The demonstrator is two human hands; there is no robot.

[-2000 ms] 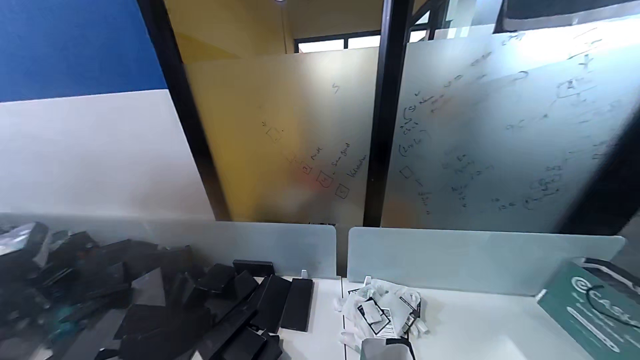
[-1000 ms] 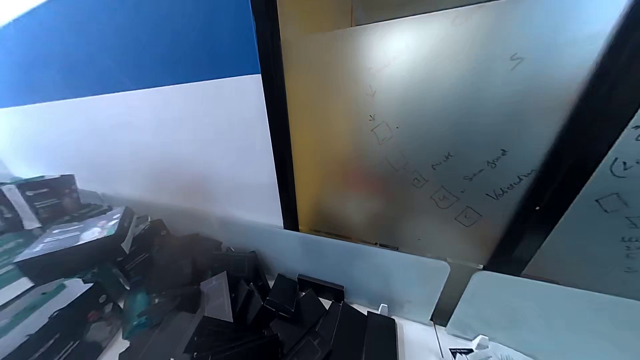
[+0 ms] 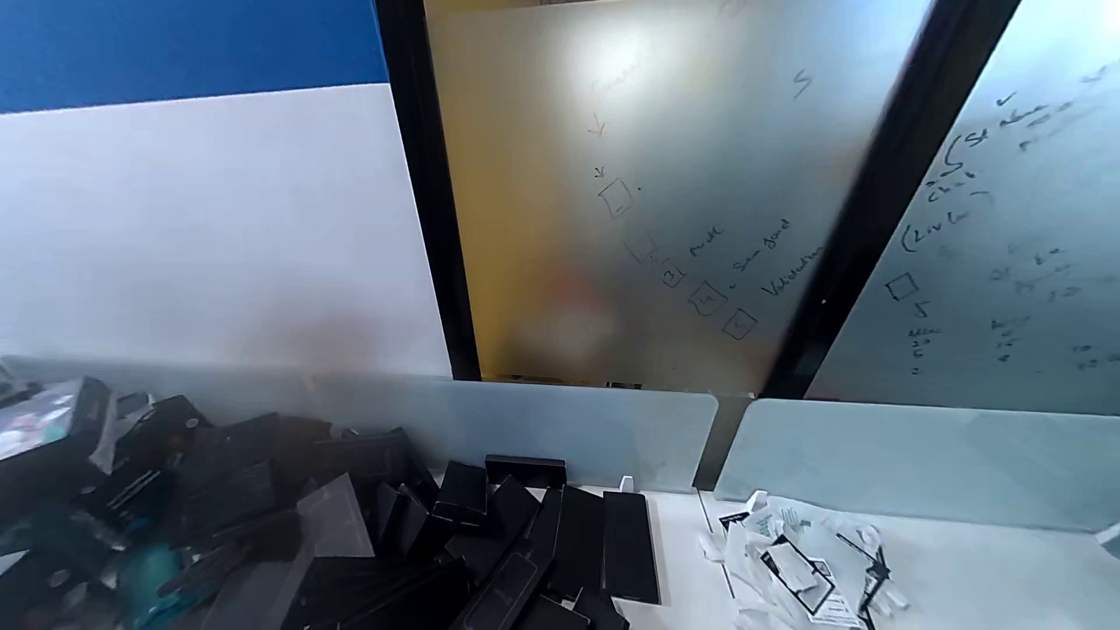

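Neither of my hands is in the head view. Low in the frame, a heap of black boxes (image 3: 582, 542) lies on a white desk (image 3: 678, 560), some flat and some tilted over one another. A larger box with a pale printed top (image 3: 44, 420) rests at the far left of the heap. To the right lie crumpled clear and white plastic bags (image 3: 761, 560) with printed labels and a thin black strap or cable (image 3: 875, 573). Part of the heap's left side is blurred, with something teal (image 3: 153, 577) among the boxes.
Low frosted desk dividers (image 3: 569, 429) stand along the desk's back edge, with a narrow gap between two panels. Behind them are a white and blue wall (image 3: 201, 227) and frosted glass panels (image 3: 630, 192) in black frames, bearing handwriting and drawn squares.
The view has swung left, then partly back right. The green box at the right edge two seconds ago is out of view now. No thing has plainly moved.
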